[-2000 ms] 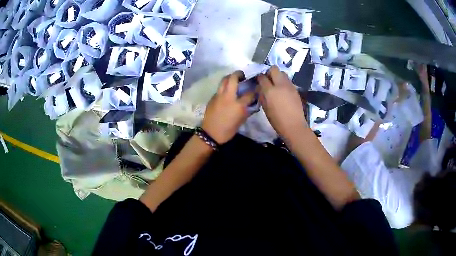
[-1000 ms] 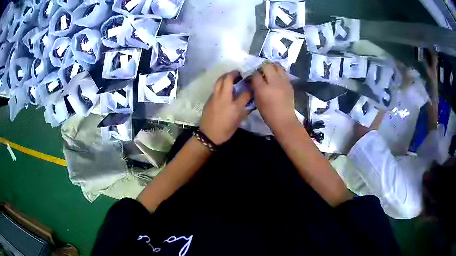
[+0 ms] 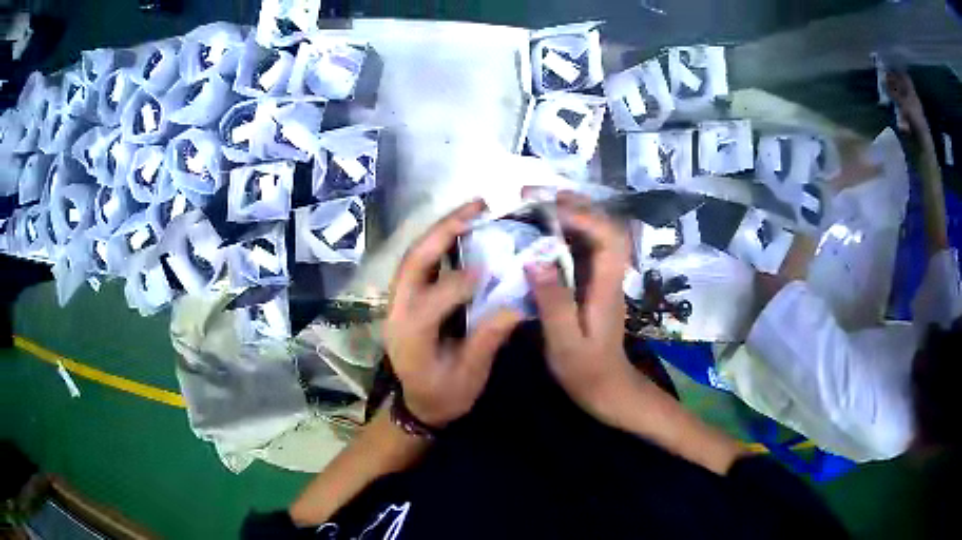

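A retail box with a whitish inner bag (image 3: 504, 264) is between my two hands, its mouth facing up toward me. My left hand (image 3: 438, 327) grips its left side, fingers spread around it. My right hand (image 3: 591, 306) grips its right side, with the thumb at the mouth near a small pale spot. Both hands are slightly blurred. What lies inside this box is too blurred to tell. Loose black cables (image 3: 662, 300) lie in a dark tangle on the bench just right of my right hand.
Many open boxes (image 3: 195, 158) with whitish bags and white strips crowd the left bench. Several more boxes (image 3: 659, 158) stand at right. The pale bench top (image 3: 443, 95) lies between. A woven sack (image 3: 248, 390) hangs at lower left. A coworker's white sleeve (image 3: 818, 364) is at right.
My hands have moved nearer to me with the box and spread apart, so the whitish bag inside now shows. The view has shifted, and more of the dark cables shows at right.
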